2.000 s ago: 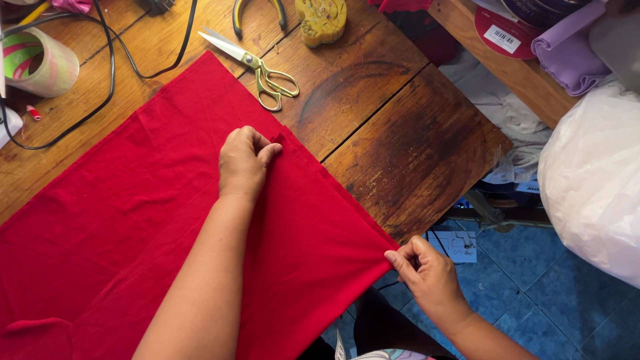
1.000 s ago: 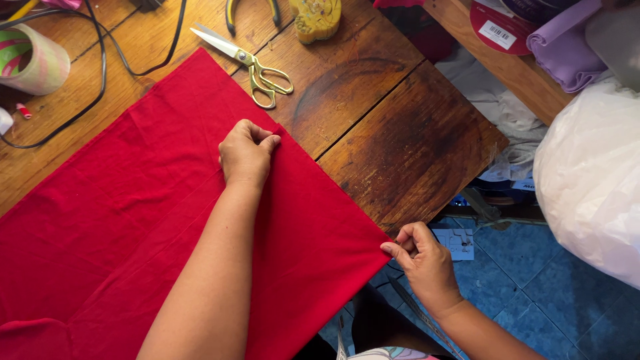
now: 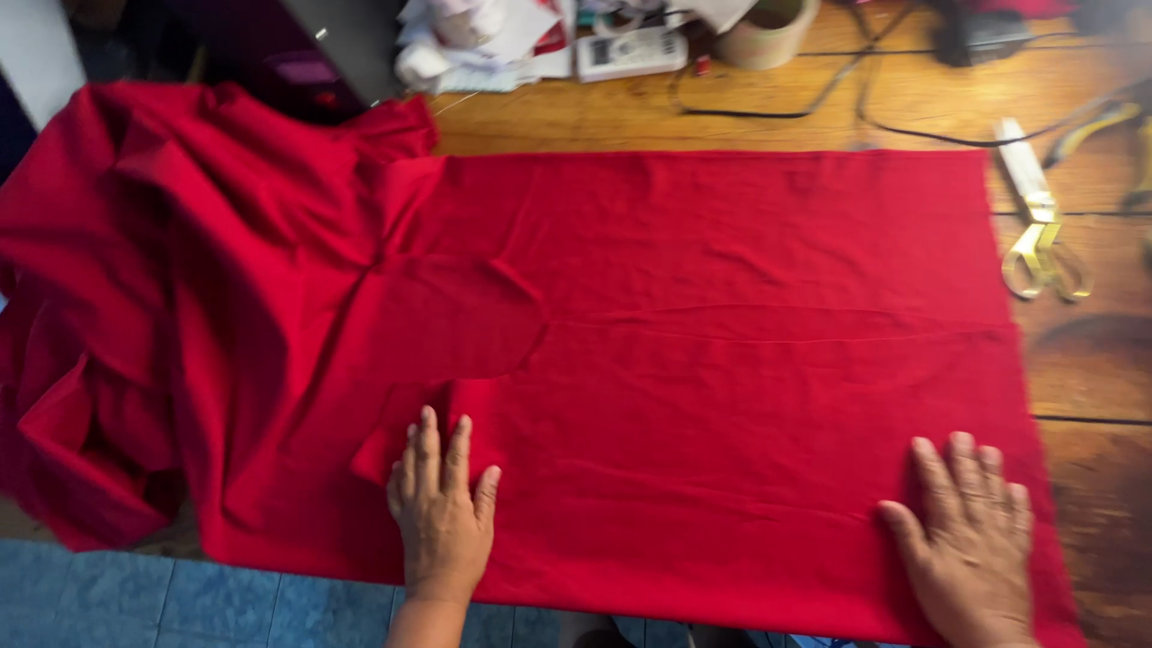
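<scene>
Red fabric [image 3: 720,270] lies spread over the wooden table, bunched into loose folds at the left. My left hand [image 3: 444,504] rests flat on it near the front edge, fingers apart, beside a small turned-up fold. Toward the right end, my right hand [image 3: 972,531] lies palm down on the cloth with its fingers spread. Neither hand holds anything. Scissors with gold-coloured handles [image 3: 1039,234] lie on the wood just past the fabric's right edge.
Along the back of the table [image 3: 576,121] are a roll of tape [image 3: 769,34], a white box-like item [image 3: 632,54], papers and a black cable [image 3: 747,113]. Pliers [image 3: 1093,130] lie at the far right. Blue floor tiles [image 3: 220,598] show below the front edge.
Both hands have let go of the fabric edge they pinched and now lie flat on the cloth. The view has swung left, showing the bunched part.
</scene>
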